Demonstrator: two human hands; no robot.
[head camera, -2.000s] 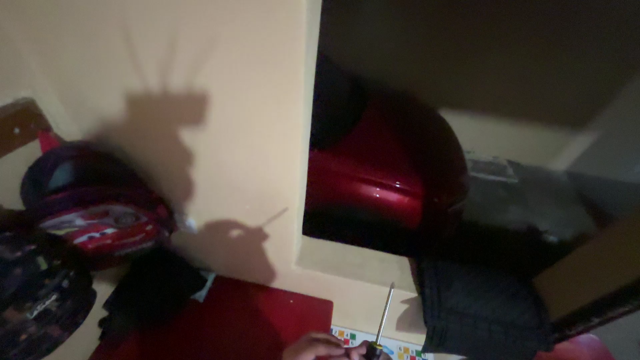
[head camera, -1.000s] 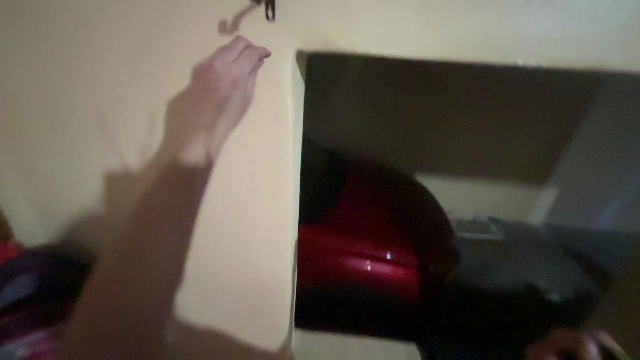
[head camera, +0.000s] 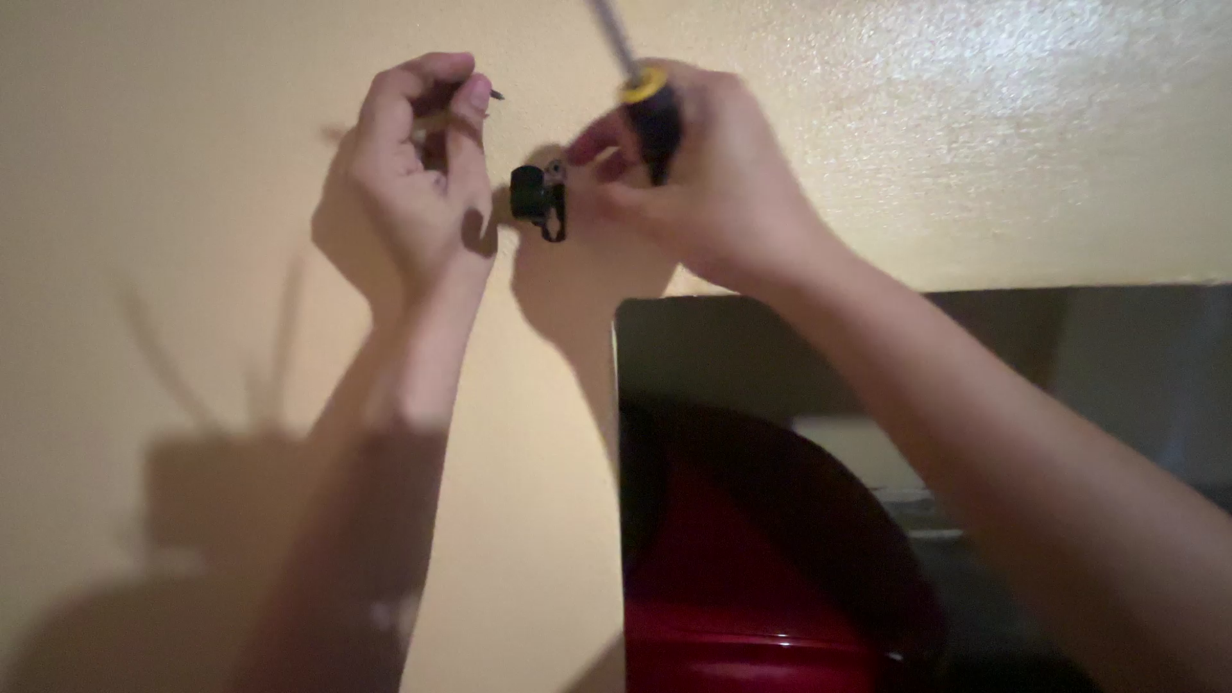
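My left hand (head camera: 423, 164) is raised against the wall and pinches a small dark screw (head camera: 497, 94) between thumb and finger, its pointed tip sticking out to the right. Just right of that hand a small black bracket (head camera: 541, 200) with a round part and a hole sits at the wall. My right hand (head camera: 703, 173) holds a screwdriver (head camera: 656, 120) with a black and yellow handle, its metal shaft pointing up and out of the frame. The fingertips of this hand are beside the bracket; whether they touch it cannot be told.
The cream painted wall (head camera: 529, 481) fills the left and upper view. Below right is a rectangular opening with a pale edge and a dark interior, where a glossy red curved object (head camera: 751, 616) shows. Shadows of both arms fall on the wall.
My right hand has come up to the bracket with the screwdriver, which was low in the frame two seconds ago. The view has shifted up the wall.
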